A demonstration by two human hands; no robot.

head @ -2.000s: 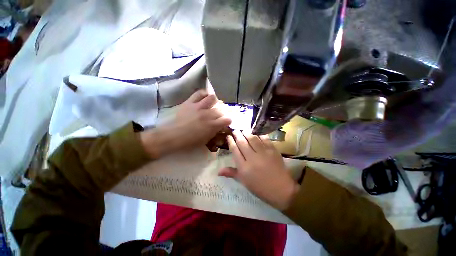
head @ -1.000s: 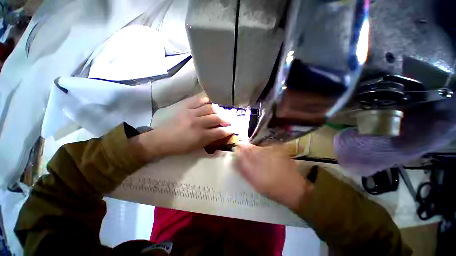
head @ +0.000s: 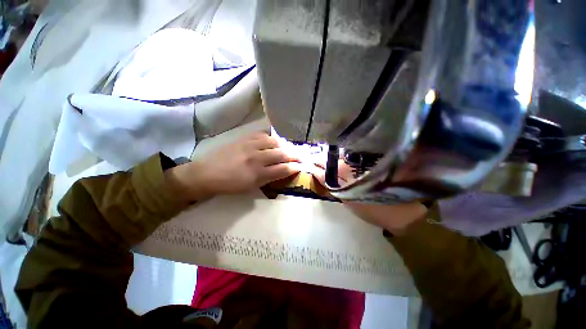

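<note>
The sewing machine head (head: pixel 302 71) fills the upper middle, with a shiny metal guard in front at right. My left hand (head: pixel 247 164) lies flat on pale cloth just left of the needle area, fingertips in the bright lamp spot. My right hand (head: pixel 385 209) is right of the needle, partly hidden behind the metal guard; its fingertips reach towards the lamp spot. A small yellow-brown area (head: pixel 303 182) shows below the fingertips of both hands. The glare hides the needle and whether fingers grip cloth. Pale fabric panels (head: pixel 128 128) lie left of the head.
The table's front edge carries a printed ruler (head: pixel 257 250). A lilac fuzzy bundle (head: pixel 482 209) hangs at right. Black-handled scissors (head: pixel 546 260) lie at the far right. Large white fabric (head: pixel 58 77) spreads over the upper left. My red garment (head: pixel 276 295) shows below the table edge.
The machine head looks larger and nearer in view. My right hand has shifted right and is now mostly behind the metal guard. My left hand stays nearly in place.
</note>
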